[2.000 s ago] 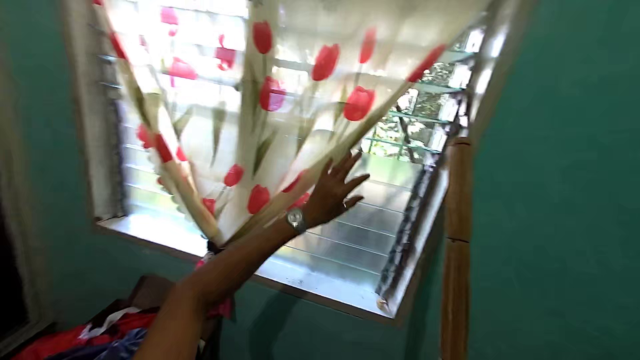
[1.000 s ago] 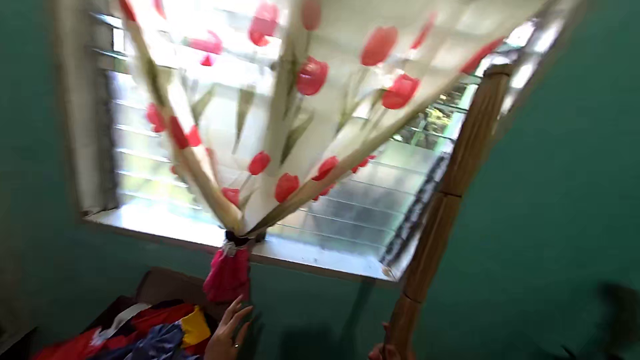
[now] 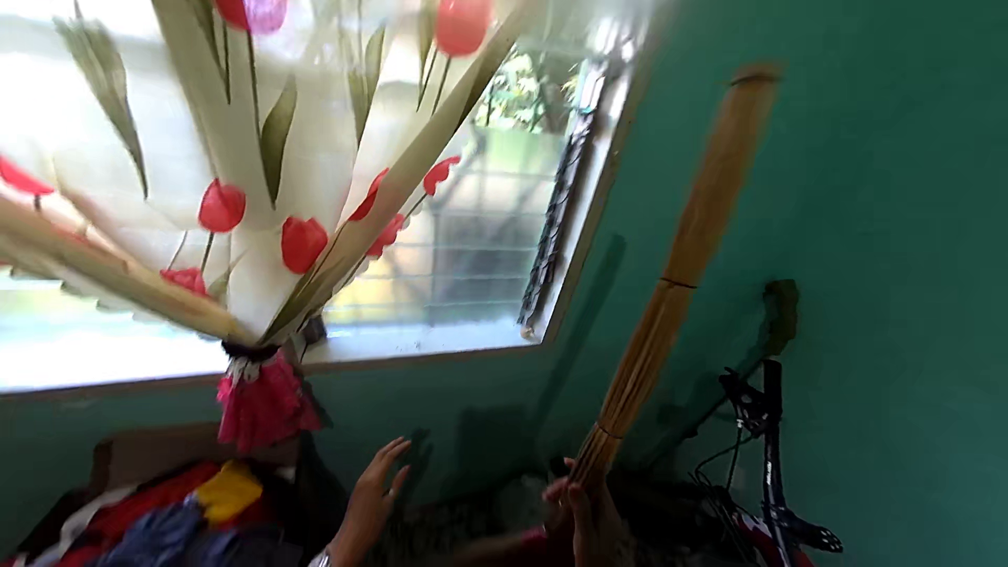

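Observation:
My left hand (image 3: 368, 500), with a watch at the wrist, is held up with fingers apart and nothing in it, below the window. My right hand (image 3: 581, 508) is closed round the lower end of a bound bundle of thin sticks (image 3: 661, 315), which looks like a stick broom. The bundle leans up to the right before the green wall, with dark ties along it. A sheer tulip-print curtain (image 3: 260, 173) is gathered by a dark tie (image 3: 250, 351), with its pink lower end (image 3: 264, 402) hanging below the sill. Dark blur hides part of the right hand.
Folded or heaped clothes (image 3: 181, 512) lie at the lower left. A louvred window (image 3: 472, 260) with a white sill (image 3: 425, 340) is behind the curtain. Bicycle handlebars (image 3: 772, 441) with cables stand at the lower right, near the wall.
My left hand, at the curtain's edge two seconds ago, has come down below the sill. The stick bundle has moved away from the window's right edge and stands out before the wall. The view has come closer.

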